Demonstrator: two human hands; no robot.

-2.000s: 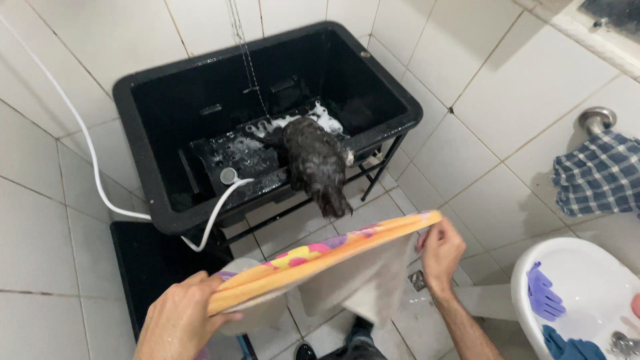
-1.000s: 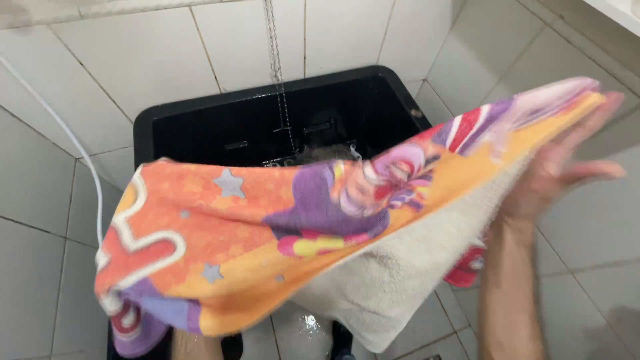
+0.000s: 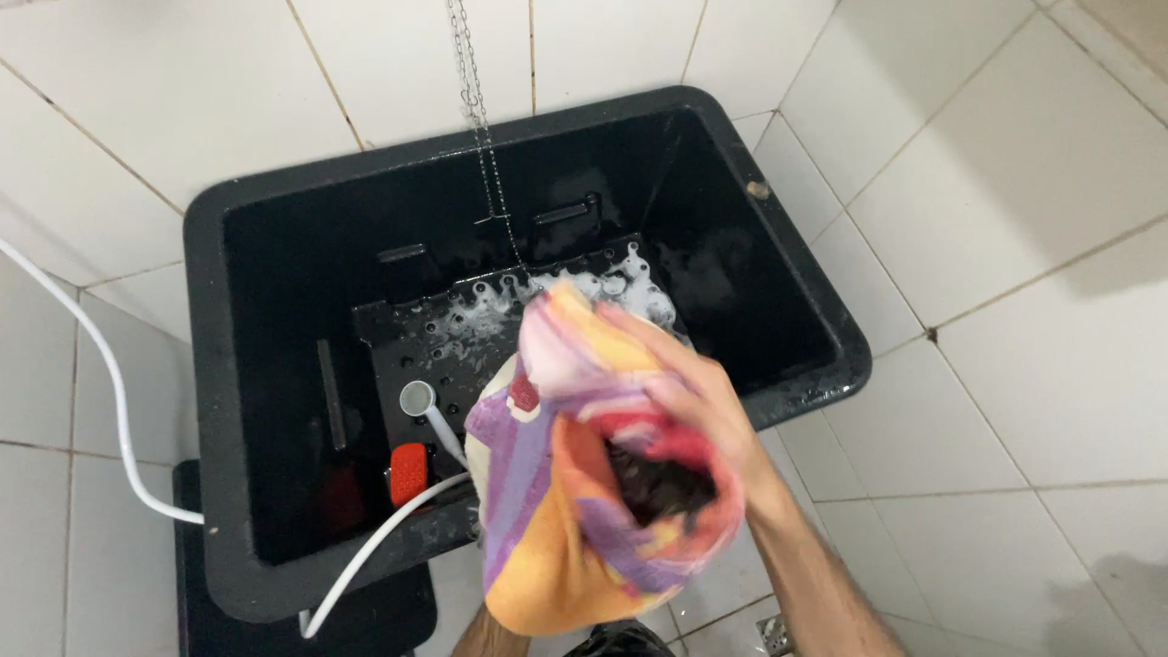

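Note:
A colourful printed towel (image 3: 529,547) is bundled around a wet, dark-furred animal (image 3: 662,488), whose fur shows through an opening in the folds. My right hand (image 3: 698,392) presses on the towel's upper right side with the fingers spread over the cloth. Under the bundle, my left hand is hidden by the towel; only its forearm shows at the bottom. The bundle is at the near edge of a black plastic tub (image 3: 205,383), which has soap suds (image 3: 620,292) on its perforated floor insert.
Inside the tub lie a shower head (image 3: 420,399) and a red brush (image 3: 409,474). A white hose (image 3: 374,543) loops over the near rim. Thin chains (image 3: 484,137) hang from above into the tub. Tiled walls stand behind and to the right.
The towel, earlier stretched between both hands, is now wrapped around the animal. Two seconds ago the animal was uncovered at the tub's near edge. The view has moved closer to the tub.

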